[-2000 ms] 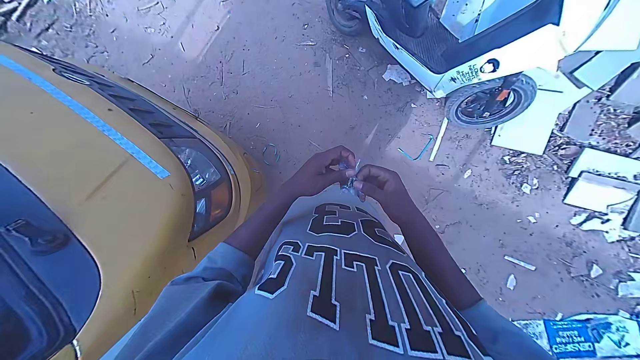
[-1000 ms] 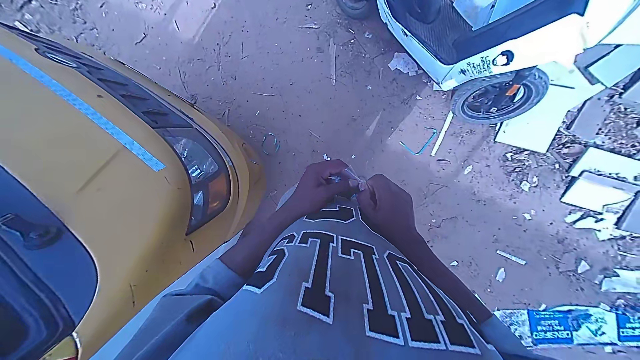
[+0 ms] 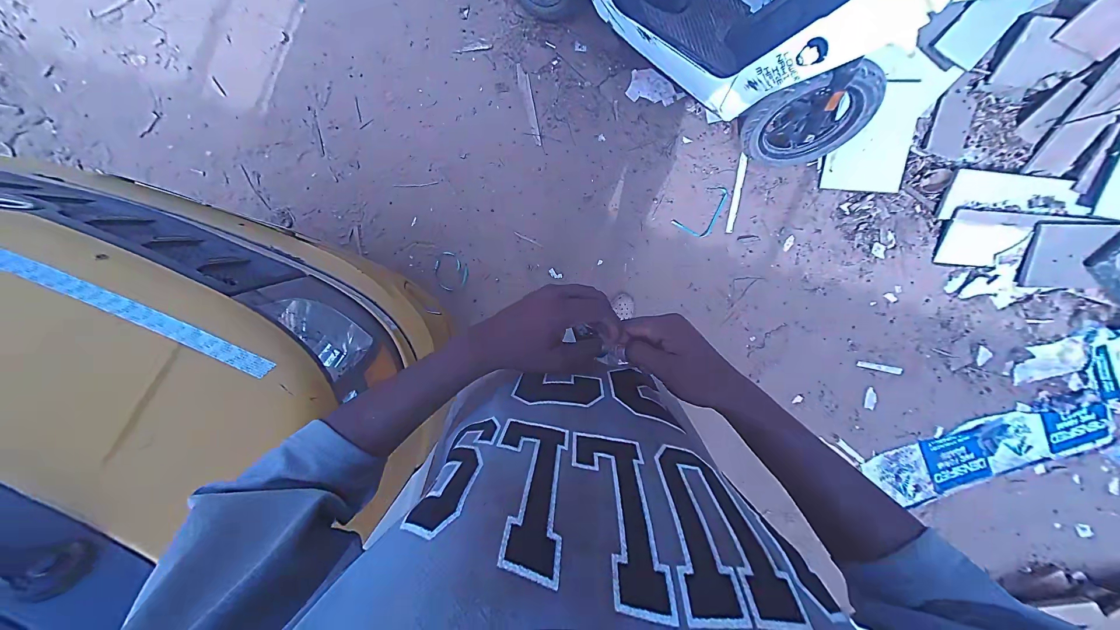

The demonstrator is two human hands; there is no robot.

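Both my hands meet in front of my chest, over a grey shirt (image 3: 490,525) with large black lettering. My left hand (image 3: 551,328) has its fingers curled around a small object (image 3: 612,353), part clear or silvery and part dark, too small to name. The fingertips of my right hand (image 3: 678,354) pinch the same small thing from the other side. The fingers hide most of it. Just beyond the hands, a pale, dotted shoe tip (image 3: 622,304) shows on the ground.
A yellow vehicle (image 3: 114,350) with a headlight (image 3: 319,337) stands close on the left. A white scooter (image 3: 726,87) is at the top right, beside stacked tiles (image 3: 1006,236). A printed plastic sack (image 3: 989,455) lies at the right on sandy ground (image 3: 525,192) strewn with scraps.
My hands stay together at chest height, while their fingers have shifted around the small object. The view has moved somewhat, with more of the sack at the right now visible.
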